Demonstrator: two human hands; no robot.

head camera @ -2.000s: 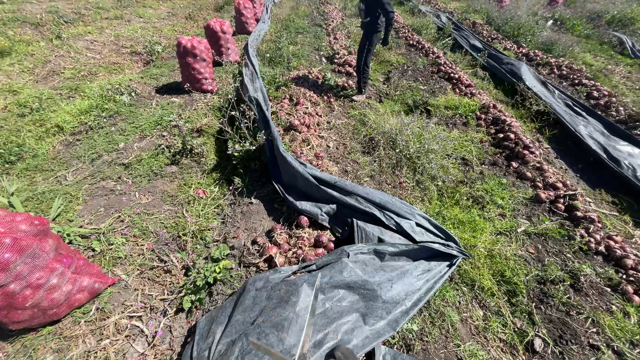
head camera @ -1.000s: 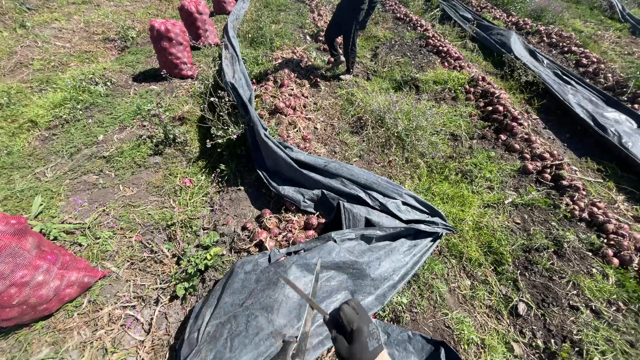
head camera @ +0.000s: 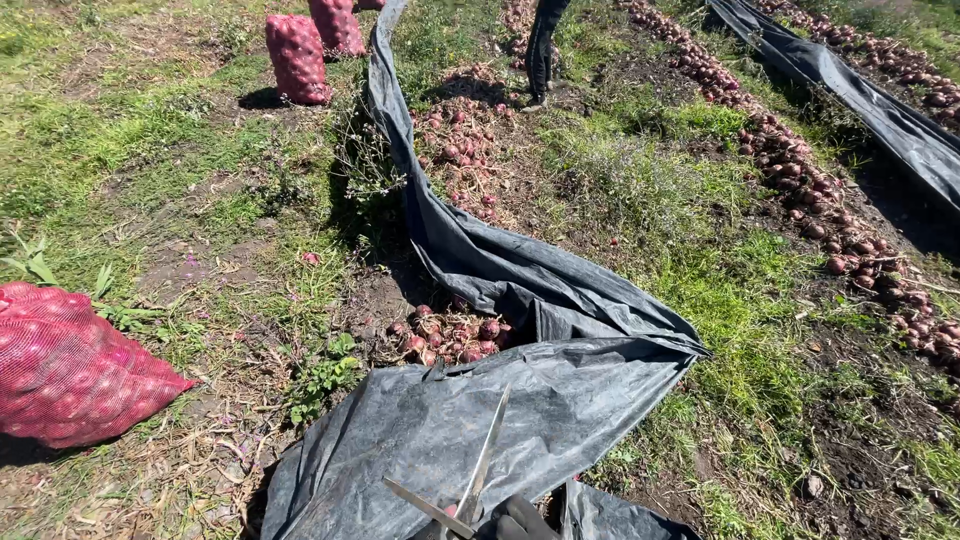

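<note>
A pair of metal shears rises from the bottom edge with its two blades spread, over grey plastic sheeting. My right hand, in a dark glove, is partly in view just right of the blades' base, fingers bent; whether it touches the shears is unclear. A dark shape left of the pivot may be part of my left hand, mostly cut off by the frame. Beyond the sheeting's near fold lies a small heap of red onions. The handles are hidden.
A filled red mesh sack lies at left; others stand farther back. The sheeting runs twisted up the field beside more onions. A person's legs show at the top. Another onion row and sheet lie right.
Since one second ago my right hand has dropped toward the bottom edge, and less of it shows. The person farther off, bent over then, has legs more upright now.
</note>
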